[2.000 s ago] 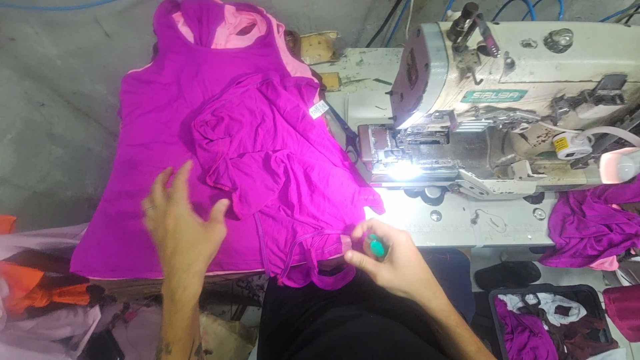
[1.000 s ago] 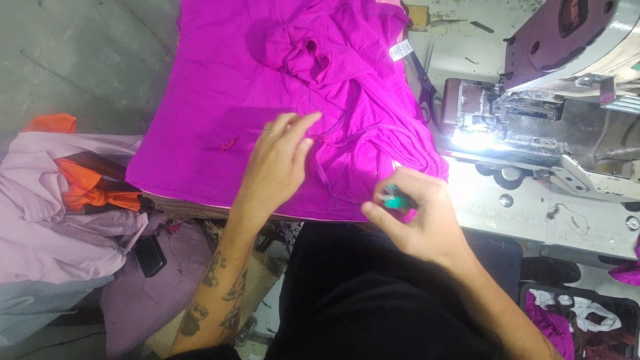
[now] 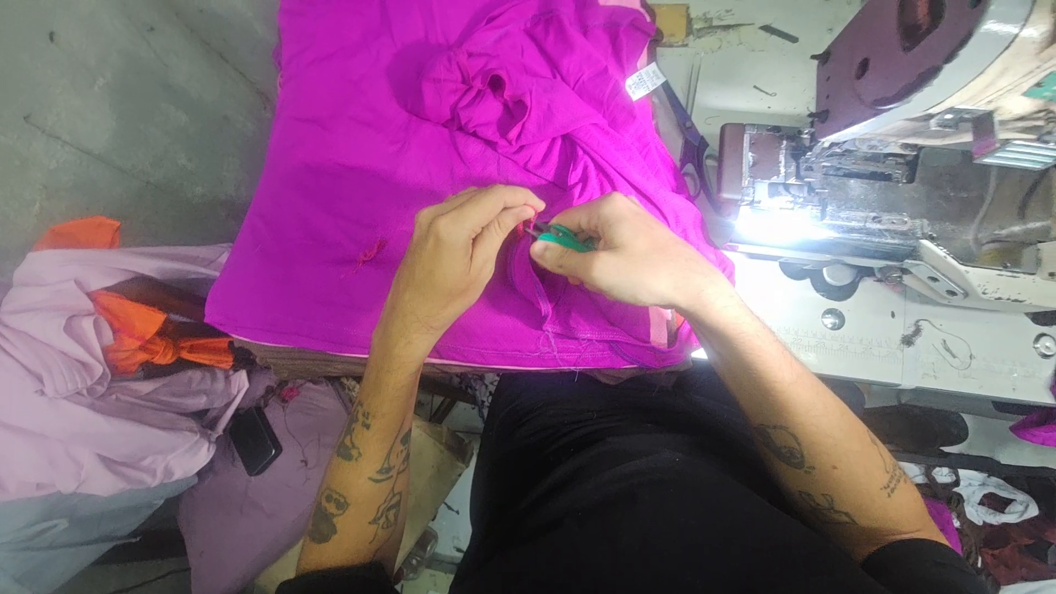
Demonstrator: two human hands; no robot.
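Thumb and fingertips of my left hand (image 3: 458,252) pinch a thread tail (image 3: 532,221) above a magenta garment (image 3: 330,190). Green-handled thread snips (image 3: 565,238) are gripped in my right hand (image 3: 627,252), their dark tips right beside that thread. Under both hands the garment lies bunched, with a rolled opening (image 3: 495,91) and a white tag (image 3: 645,81) that bears writing. A small clump of reddish thread (image 3: 363,257) rests on the flat magenta cloth to the left. Loose threads hang at the lower hem.
A sewing machine (image 3: 924,66) with a lit needle area stands at right. Dark-handled scissors (image 3: 693,140) lie between it and the cloth. Lilac fabric (image 3: 107,412) with an orange tied strip (image 3: 165,338) and a black phone-like object (image 3: 254,439) are at left.
My left hand has moved to the snips in my right hand and now pinches a thread; before, its fingers were apart over the cloth. The view has shifted toward the left.
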